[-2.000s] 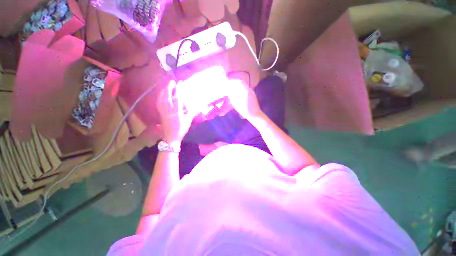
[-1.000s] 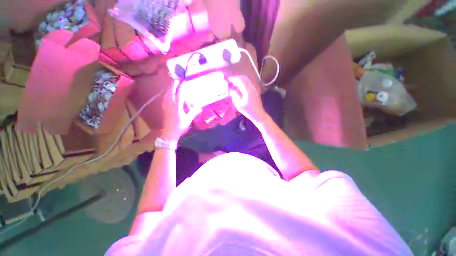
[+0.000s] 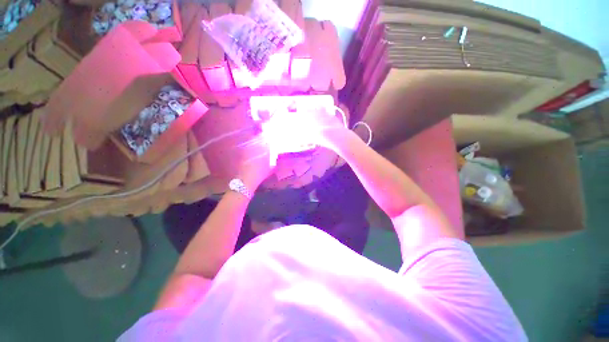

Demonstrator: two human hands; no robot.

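Note:
A blinding white-pink glare (image 3: 291, 133) covers the work between my hands. What lies in it, and any piece held, cannot be made out. My left hand (image 3: 257, 161) is at the glare's left side, its fingers washed out. My right hand (image 3: 332, 130) is at the right side, its fingers lost in the light. The white power strip (image 3: 323, 102) lies just behind the glare, partly hidden by it. A small open carton of white-silver modules (image 3: 155, 120) stands to the left. A clear bag of modules (image 3: 262, 41) lies behind the strip.
A white cord (image 3: 362, 133) loops at the strip's right. A grey cable (image 3: 160, 175) crosses the folded cartons (image 3: 50, 157) at left. Flattened cartons (image 3: 461, 53) are stacked at back right. A large open carton (image 3: 544, 230) stands at right, holding a clear bag. A round stand base (image 3: 103, 257) is at lower left.
The view has tilted up, so the flattened carton stack shows and things sit lower. My right hand has moved in over the glare. The glare has widened over the strip since one second ago.

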